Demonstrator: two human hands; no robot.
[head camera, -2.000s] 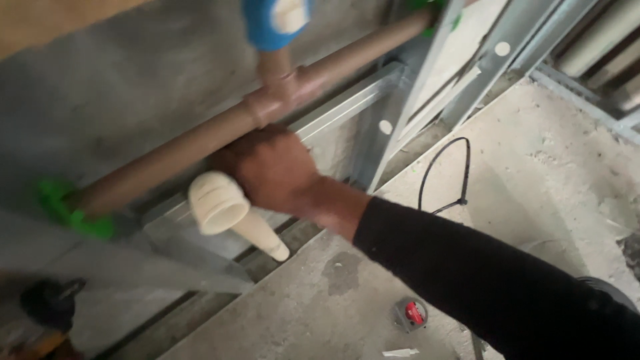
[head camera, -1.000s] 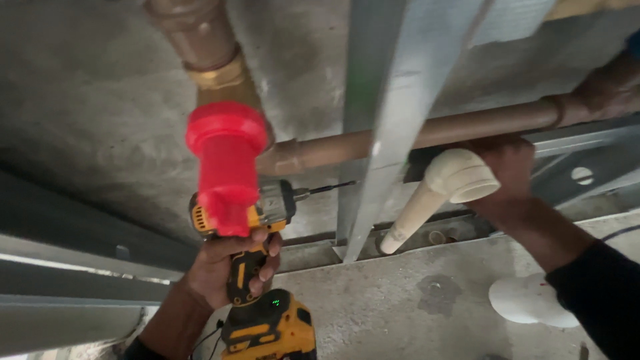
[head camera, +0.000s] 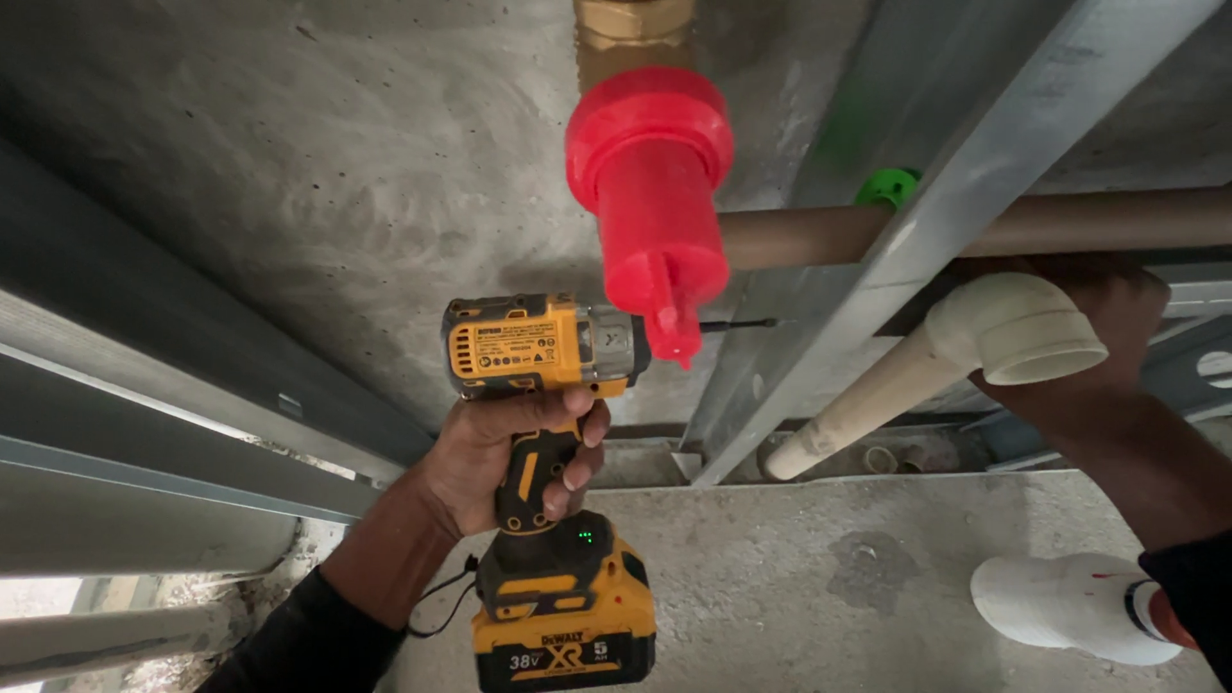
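My left hand (head camera: 525, 462) is wrapped around the grip of a yellow and black DeWalt cordless impact driver (head camera: 520, 346). A long dark driver bit (head camera: 736, 324) points right from it, toward a galvanized metal stud (head camera: 924, 231). A red plastic plug (head camera: 664, 212) on a brass fitting (head camera: 635, 24) hides part of the driver's nose. My right hand (head camera: 1097, 308) reaches behind a cream plastic elbow pipe (head camera: 866, 404), close under the brown horizontal pipe (head camera: 1088, 221); its fingers are hidden, so what it holds cannot be seen.
A green pipe clip (head camera: 887, 188) sits on the brown pipe at the stud. More metal studs (head camera: 192, 327) run along the left. A white plastic pipe fitting (head camera: 1068, 602) stands on the concrete floor at the lower right. Behind everything is a grey concrete wall (head camera: 385, 173).
Two seconds ago the right hand was at the brown pipe near the cream elbow; it remains in that area. The left hand and driver have come into full view. The view has shifted strongly.
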